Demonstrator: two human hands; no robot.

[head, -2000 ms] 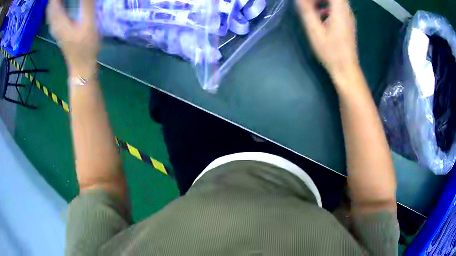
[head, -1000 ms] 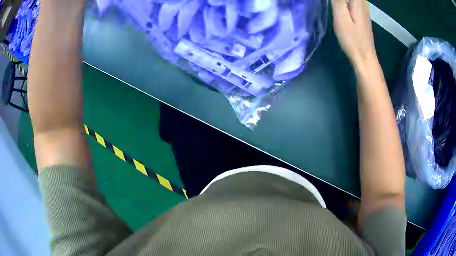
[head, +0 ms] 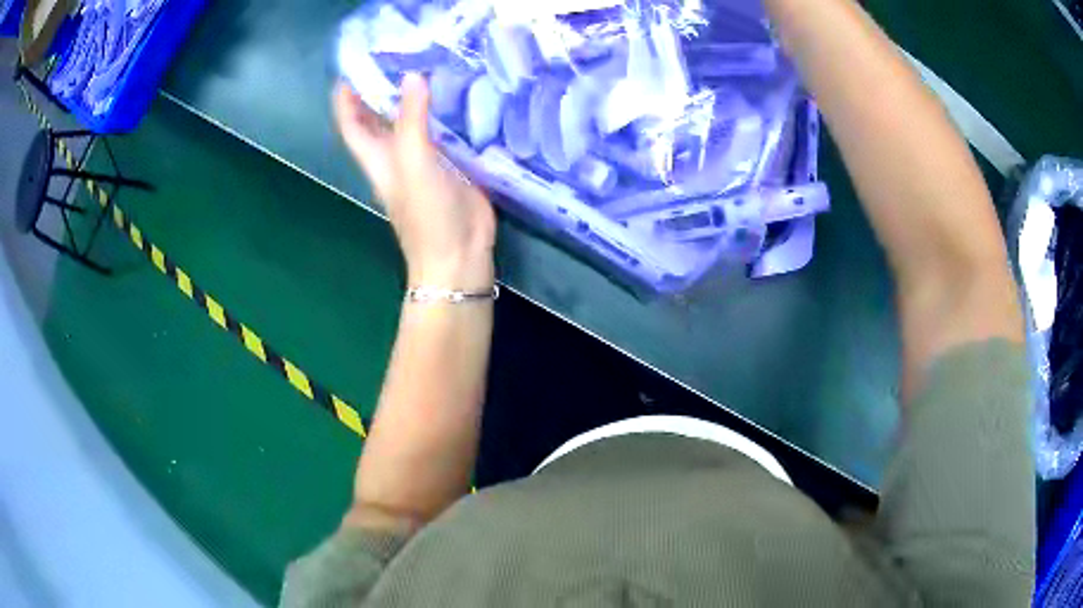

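Observation:
A clear crinkled bag of lavender shells (head: 558,107) lies on the green bench top at the upper middle, and its top is cut off by the picture edge. Some shells (head: 784,238) stick out at its right side. My left hand (head: 416,178) is at the bag's lower left side, with thumb and fingers around its edge. My right forearm reaches up past the bag's right side; my right hand is cut off by the top edge.
A bag of black strips (head: 1057,309) stands open at the right edge. A blue tray of lavender parts (head: 119,59) is at the upper left, and another blue tray (head: 1061,523) is at the lower right. A black stool (head: 42,178) stands on the green floor at left.
My left hand has come down and inward to the bag's left side. The bag has shifted, and shells now stick out at its right. My right hand has moved up out of the picture.

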